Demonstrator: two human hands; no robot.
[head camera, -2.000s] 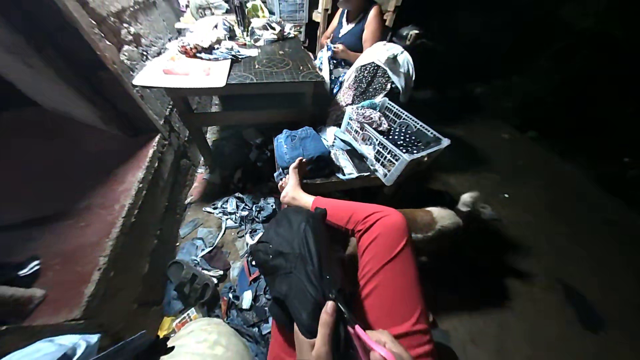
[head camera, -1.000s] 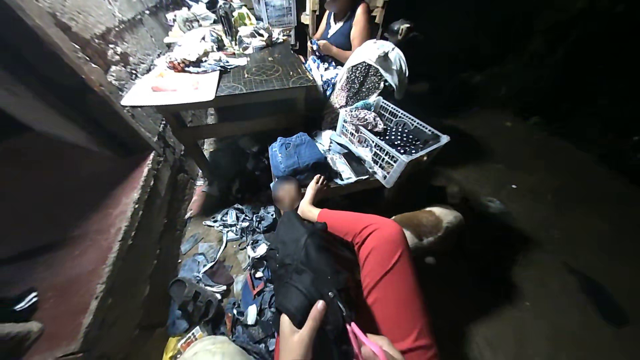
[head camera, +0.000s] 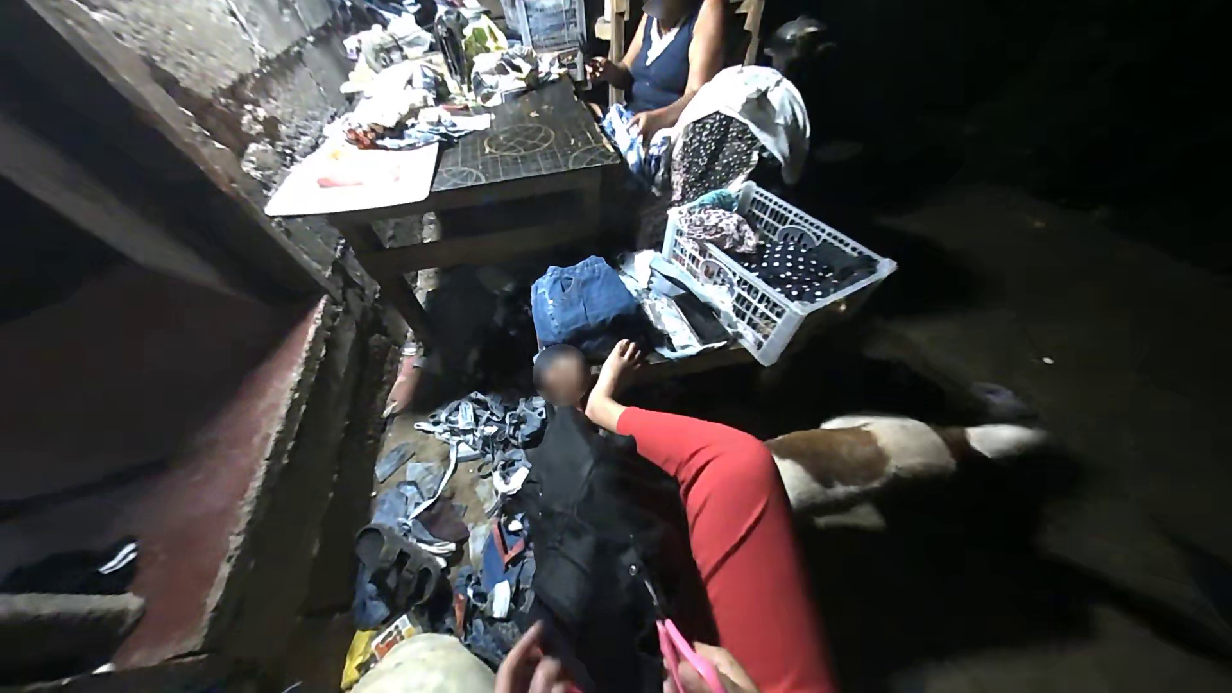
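Observation:
Black cloth (head camera: 587, 520), which looks like a garment, lies over my lap beside my red-trousered leg (head camera: 741, 510). Low in the view, my right hand (head camera: 722, 669) holds scissors with pink handles (head camera: 679, 654), their blades against the cloth near a small round metal piece. My left hand (head camera: 534, 664) is at the cloth's lower left edge, fingers bent and partly cut off by the frame; whether it grips the cloth is unclear.
Denim scraps (head camera: 491, 423) litter the ground at left. Ahead are folded jeans (head camera: 582, 298), a white plastic crate (head camera: 799, 313) of clothes, and a dark table (head camera: 525, 144). Behind the crate sits a person (head camera: 664, 72) handling cloth. A brown-and-white dog (head camera: 866, 457) lies right of my leg.
My left hand has moved lower and to the left on the black cloth. The seated person's one hand is now raised toward the table. The dog's head end shows again at the right.

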